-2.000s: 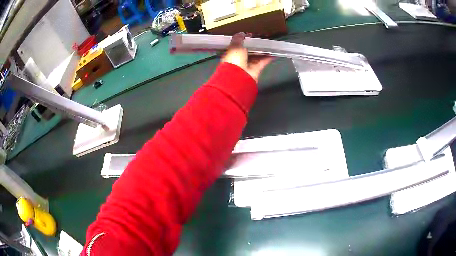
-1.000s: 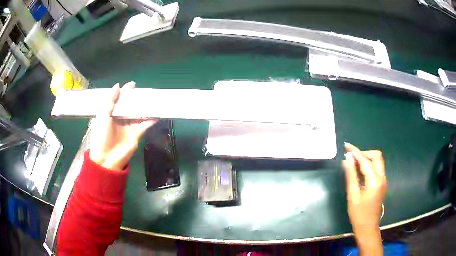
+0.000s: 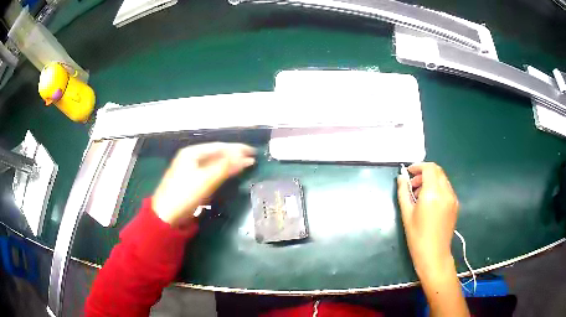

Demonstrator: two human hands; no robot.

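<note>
A white desk lamp lies folded in front of me, its base at the centre and its long pale head reaching left. My right hand pinches the thin white power lead with its tip at the base's front right edge; I cannot tell if the plug is inserted. My left hand is blurred, below the lamp head, fingers pointing right; whether it holds anything is unclear. A small dark tester block lies flat between my hands. The phone is not visible.
More folded lamps lie at the upper right. Another lamp lies at the left, crossing the mat's front edge. A lamp base is at the far left. A yellow duck-shaped item is at the upper left.
My left hand has let go of the lamp head and moved right and down. My right hand has moved left to the base's edge. The phone is no longer visible.
</note>
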